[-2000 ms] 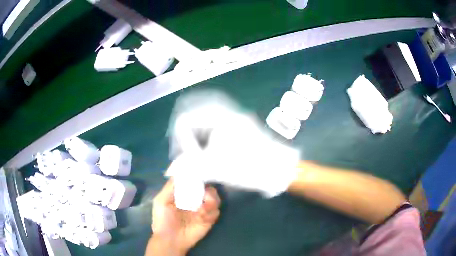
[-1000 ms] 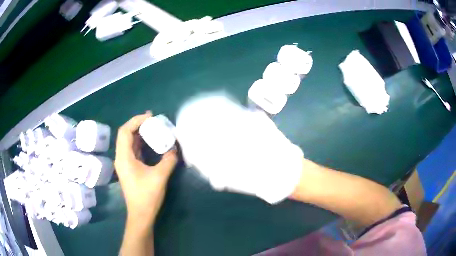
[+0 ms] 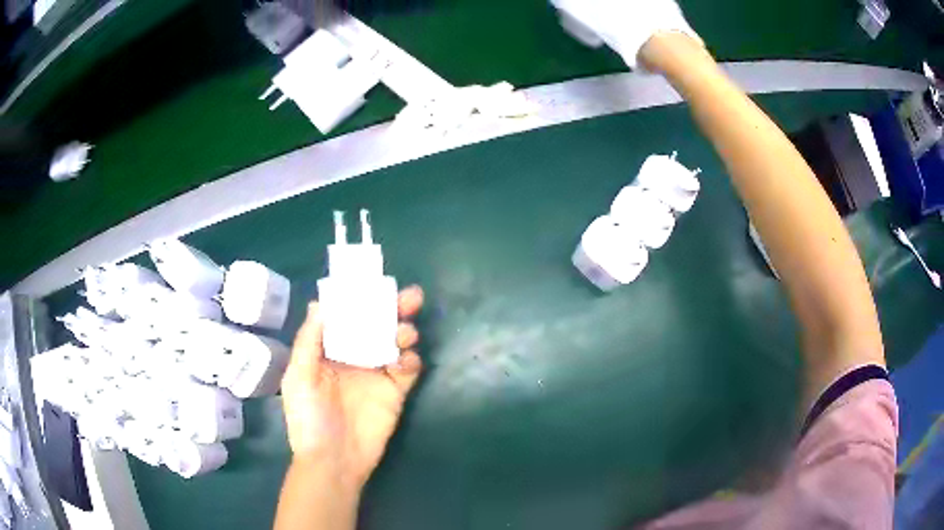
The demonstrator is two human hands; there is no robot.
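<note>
My bare left hand (image 3: 352,414) holds a white charger (image 3: 358,311) upright near the middle of the bench, its two pins pointing to the top of the picture. My right hand (image 3: 626,21), in a white glove, is over the green belt at the top edge and partly cut off. A pale block shows at its fingers; whether it is gripped cannot be told. A jumbled charger pile (image 3: 155,362) lies at the left. Three set-aside chargers (image 3: 642,223) stand close together right of centre.
A pale side rail (image 3: 248,192) curves between bench and belt. Chargers (image 3: 326,83) lie on the belt by the slanting guide bar (image 3: 399,67). Small white pieces (image 3: 471,106) sit on the rail. A dark box and blue bin (image 3: 911,155) are far right, above a white swab (image 3: 919,259).
My gloved right hand has moved from beside the left hand out to the belt. My left hand has moved right and now shows the charger with pins up. The view has shifted.
</note>
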